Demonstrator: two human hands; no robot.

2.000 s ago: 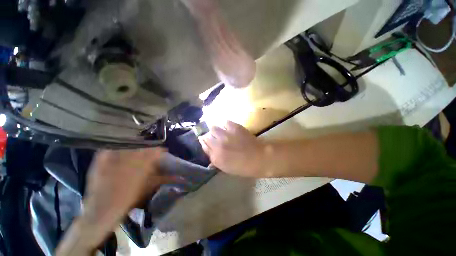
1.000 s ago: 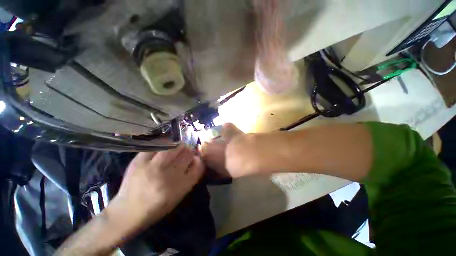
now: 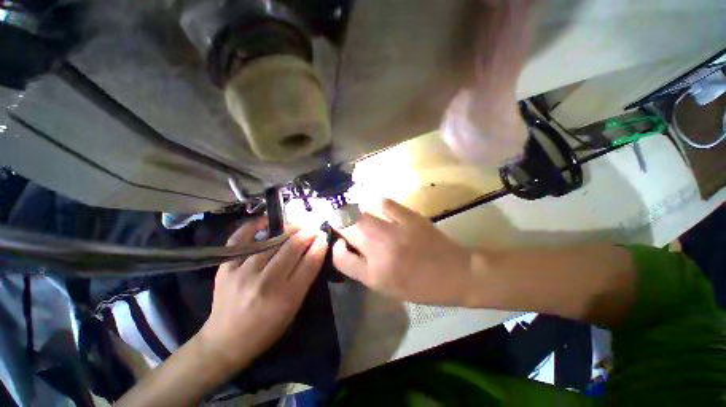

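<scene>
Black fabric (image 3: 306, 334) lies on the pale table left of and below the needle area, under my hands. My left hand (image 3: 263, 290) presses on it, fingertips by the brightly lit presser foot (image 3: 314, 199). My right hand (image 3: 402, 250) has its thumb and fingers pinched at the fabric's edge just right of the foot, beside a small pale block (image 3: 348, 215). The fingertips of both hands nearly meet. Glare hides the needle and the exact stitching point.
The grey machine head (image 3: 398, 71) with a cream knob (image 3: 279, 107) fills the top. A pink-white bundle (image 3: 485, 119) hangs before black-handled scissors (image 3: 545, 163). A green-handled tool (image 3: 633, 127) lies right. Black and grey garment pieces (image 3: 151, 318) are heaped left. A dark band crosses at left.
My left hand has come from the left to the foot, onto the fabric. The grey piece it held is no longer seen there; black fabric lies there. The view has shifted closer to the machine head.
</scene>
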